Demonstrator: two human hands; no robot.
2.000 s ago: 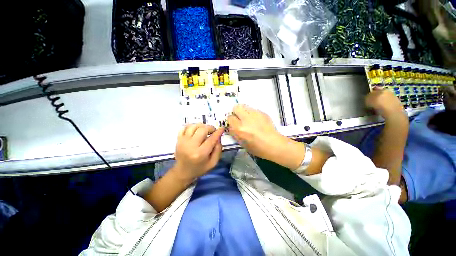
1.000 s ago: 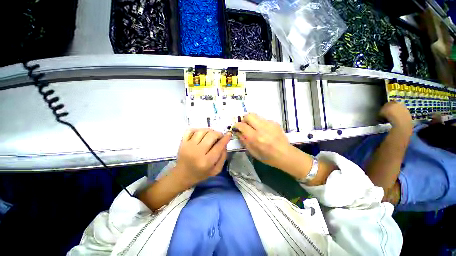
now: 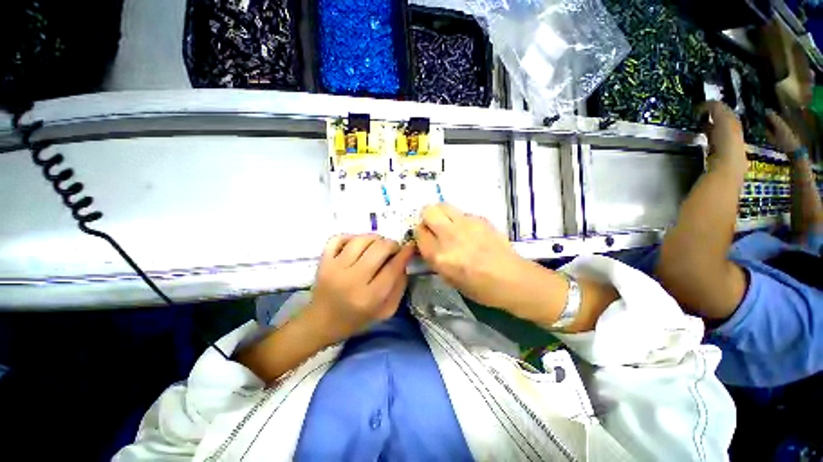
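A pale cream printed circuit board panel (image 3: 361,194) with two halves lies in the white channel, its yellow and black parts along the far edge. My left hand (image 3: 363,278) and my right hand (image 3: 465,251) meet at the panel's near edge. The fingertips of both hands are pinched around a small dark component (image 3: 409,236) at the right half. The fingers partly hide it, and I cannot tell whether it is seated in the board.
Three black bins stand beyond the rail, with dark components (image 3: 244,43), blue components (image 3: 359,45) and small black components (image 3: 447,65). A clear bag (image 3: 555,54) lies beside them. Cross bars (image 3: 546,185) span the channel. A coiled cord (image 3: 68,185) hangs at left. A neighbouring person's arm (image 3: 708,217) reaches at right.
My hands stay at the panel's near edge with only small finger movements. The neighbouring person's arm has moved from the boards up towards the green-yellow components.
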